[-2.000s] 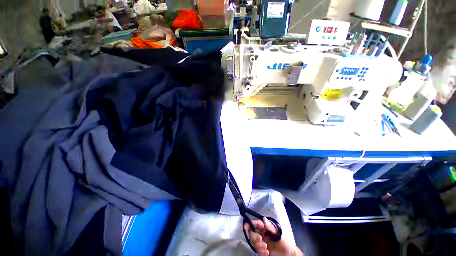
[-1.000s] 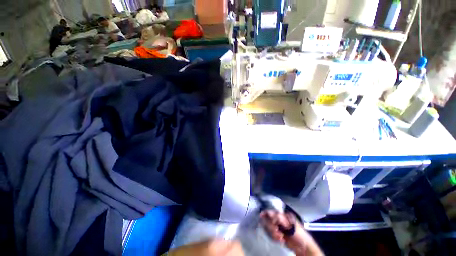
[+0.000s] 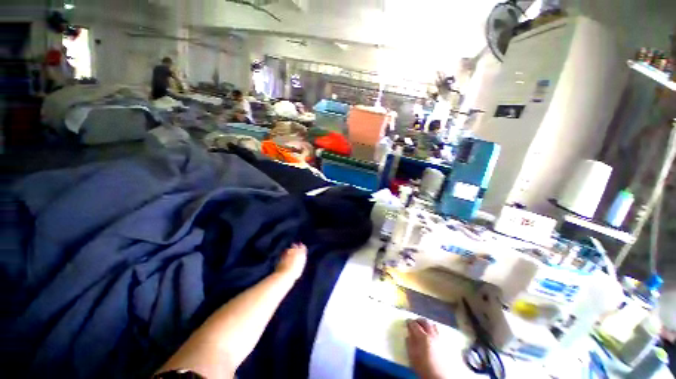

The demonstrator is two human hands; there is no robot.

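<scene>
The large navy and grey-blue fabric panel (image 3: 148,244) is heaped over the left side. My left hand (image 3: 293,260) lies on its dark part, arm stretched forward; its fingertips are hidden, so a grip cannot be told. A white strip (image 3: 332,354) runs along the fabric's right edge. My right hand (image 3: 422,337) rests on the white table near its front edge, with nothing seen in it. The black scissors (image 3: 483,354) lie to its right, blades pointing to the machine. The sewing machine (image 3: 474,255) stands beyond, its needle area left of the head.
A white thread cone (image 3: 585,186) stands on the upper-right rack. A tall blue box (image 3: 471,179) is behind the machine. Bottles (image 3: 643,296) stand at the right. Cloth piles, an orange bin (image 3: 368,124), a fan (image 3: 507,29) and several people are farther back.
The view has risen and turned left. The scissors have left my right hand and lie on the table. My left hand has reached forward onto the fabric.
</scene>
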